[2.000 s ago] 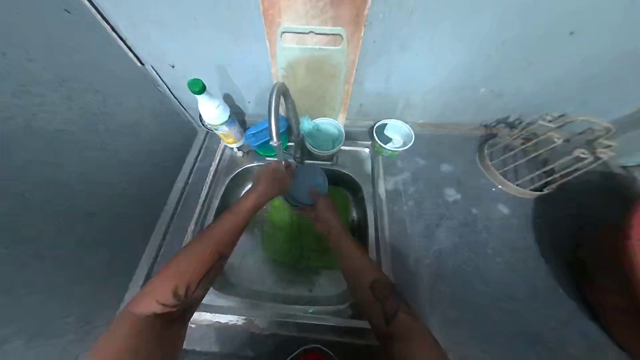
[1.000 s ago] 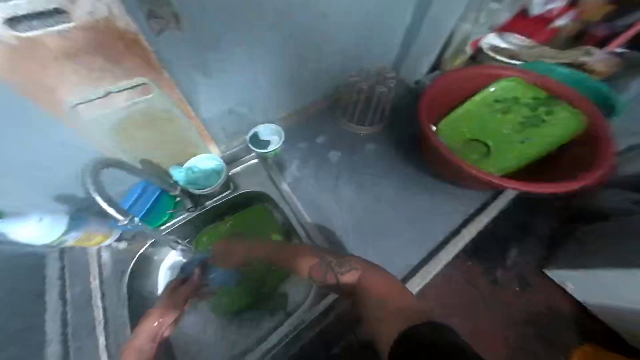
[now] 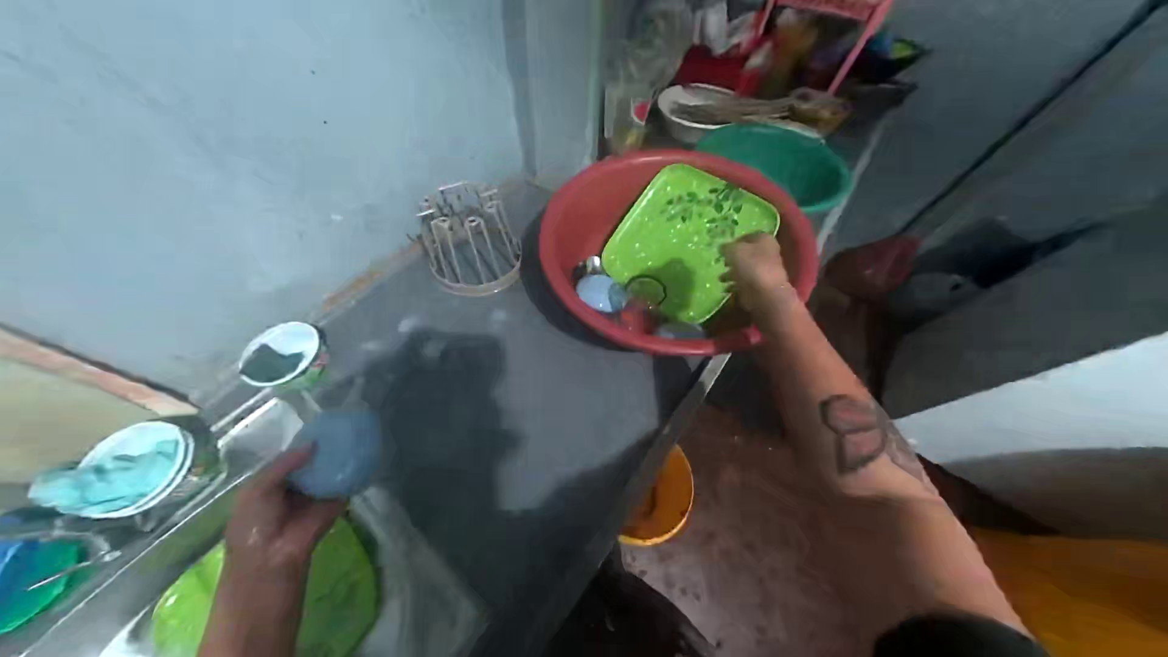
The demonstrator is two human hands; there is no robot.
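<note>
My left hand [image 3: 278, 511] holds a blue round cup or small bowl [image 3: 339, 452] above the right edge of the steel sink [image 3: 265, 429]. Under that forearm, a green tray-like item [image 3: 342, 584] lies in the sink. Over at the red plastic basin [image 3: 584, 182], my right hand [image 3: 756, 265] is at the right side of a green leaf-patterned tray [image 3: 680, 228]; its fingertips are blurred, and whether they grip the tray cannot be told. A light blue cup [image 3: 600, 294] and other small dishes lie beside the tray in the basin.
A metal rack [image 3: 470, 242] stands on the grey counter [image 3: 547, 401] by the wall. White tubs, one with a teal cloth [image 3: 119, 479], line the sink's back. Behind the red basin sits a green basin [image 3: 785, 164]. An orange bucket [image 3: 671, 502] is on the floor below.
The view has swung right. My hands, together over the sink earlier, are now apart: the right has moved to the red basin, while the left holds the blue item near the sink's edge.
</note>
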